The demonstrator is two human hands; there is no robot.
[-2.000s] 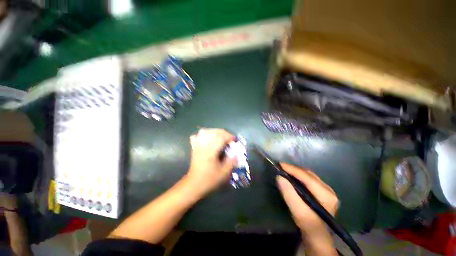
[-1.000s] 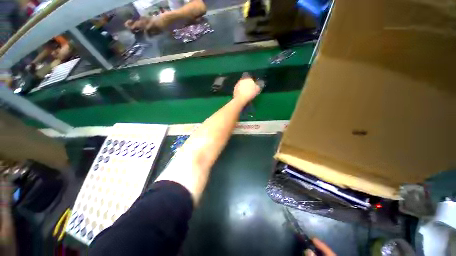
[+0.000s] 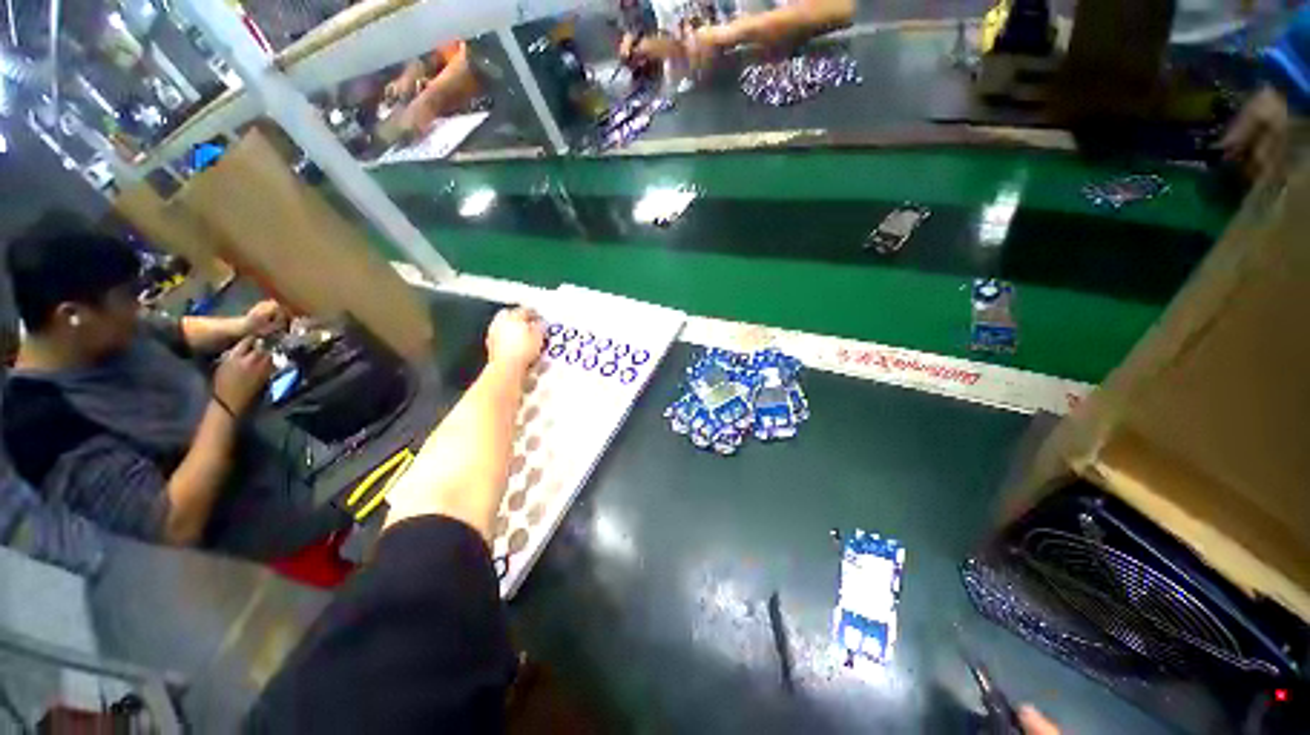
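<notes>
My left hand is at the far left edge of the white parts tray, by rows of black rings. Its fingertips are small and partly hidden, so I cannot tell if they hold a ring. My right hand is mostly cut off by the bottom edge and holds the black soldering iron, tip pointing up and left. One blue circuit board lies on the dark green mat, left of the iron. A thin dark stick, perhaps tweezers, lies left of that board.
A heap of blue boards lies right of the tray. The green conveyor carries scattered boards. A black fan under a brown cardboard box is at right. Yellow-handled pliers lie left of the tray. A person sits at left.
My left hand has moved from over the conveyor back to the tray. The view has swung left, bringing the board, the dark stick and the seated person into view. My right hand stays low.
</notes>
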